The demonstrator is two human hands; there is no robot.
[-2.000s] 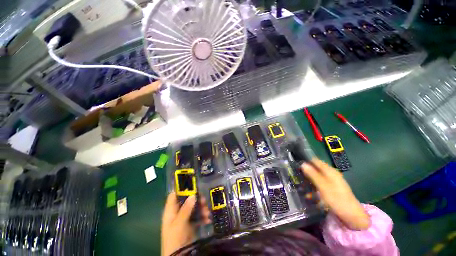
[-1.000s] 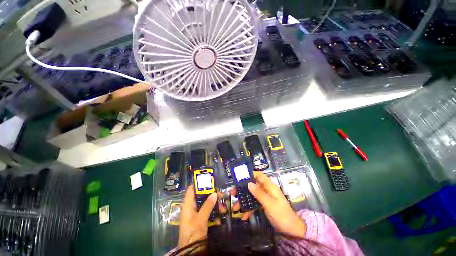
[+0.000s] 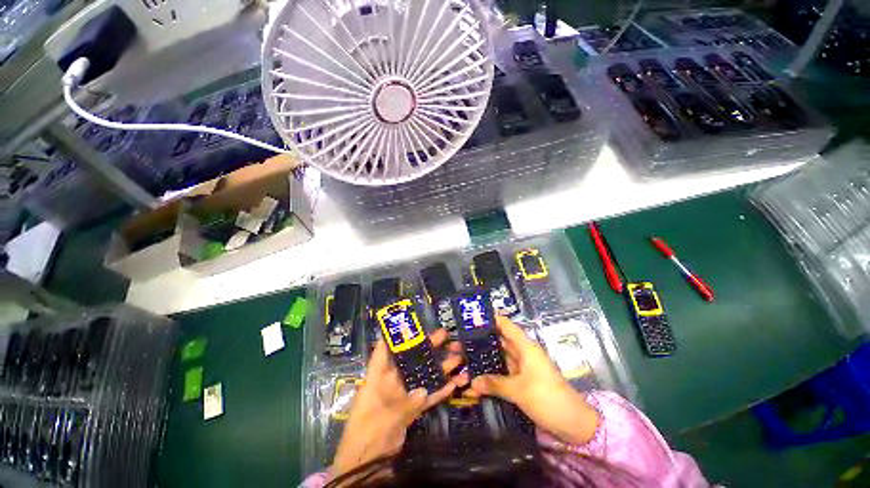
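Note:
My left hand (image 3: 380,396) holds a keypad phone with a yellow frame (image 3: 401,325); its screen is lit and it tilts to the left. My right hand (image 3: 529,376) holds a second phone with a dark front (image 3: 473,313), its screen also lit. The two phones are side by side above the clear blister tray (image 3: 611,367). Several black phones lie in the tray's far row, and a yellow bezel (image 3: 531,265) shows in its far right pocket. My hands and hair hide much of the near row.
A desk fan (image 3: 394,99) stands ahead, beside stacked trays (image 3: 711,143). A carton (image 3: 243,250) is at the left. Green stickers (image 3: 297,312) and white cards (image 3: 273,338) lie left of the tray. A red marker (image 3: 605,257), red pen (image 3: 683,269) and lone phone (image 3: 653,329) lie right.
Earlier, my right hand was at the tray's right side; it has since come to the middle holding the dark phone. Both screens now show coloured displays, and the yellow-framed phone has tilted left.

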